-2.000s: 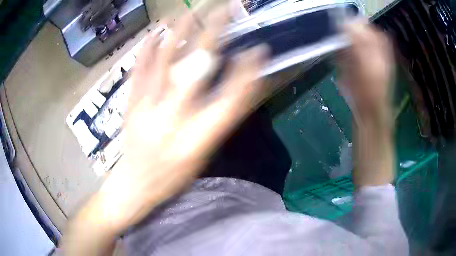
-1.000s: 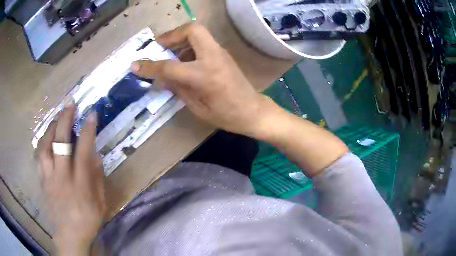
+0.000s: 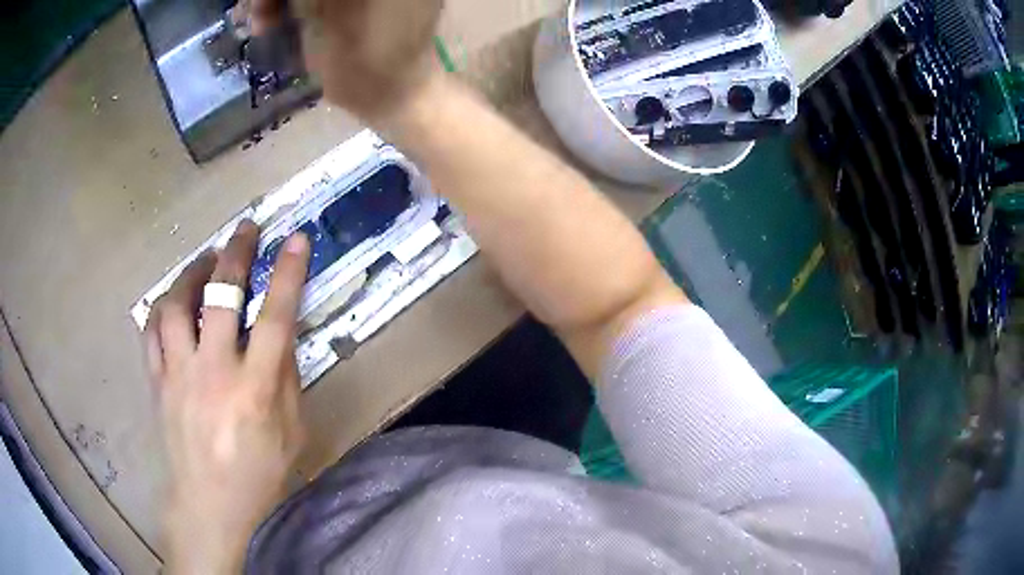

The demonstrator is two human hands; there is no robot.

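Note:
The panel workpiece [image 3: 365, 208], a dark glossy strip with a pale rim and rounded ends, lies in the white-silver fixture [image 3: 387, 281] on the bench. My left hand [image 3: 230, 337] holds the panel's left end, with its fingertips on the panel. My right hand [image 3: 365, 51] is at the top edge, over the right side of the silver metal box [image 3: 208, 96]. It is blurred and partly cut off. Its fingertips are near a dark mechanism in the box, and I cannot tell if they hold anything.
Dark specks lie beside the metal box. A green strip [image 3: 444, 54] lies behind my right wrist. A white bucket [image 3: 573, 118] with panel parts [image 3: 702, 103] stands at the bench's far edge. A green crate [image 3: 859, 410] is on the floor, and dark long parts [image 3: 870, 191] are at the right.
My right hand has let go of the panel's right end and moved up to the metal box. The panel, first carried in, now lies in the fixture. My left hand stays at its left end.

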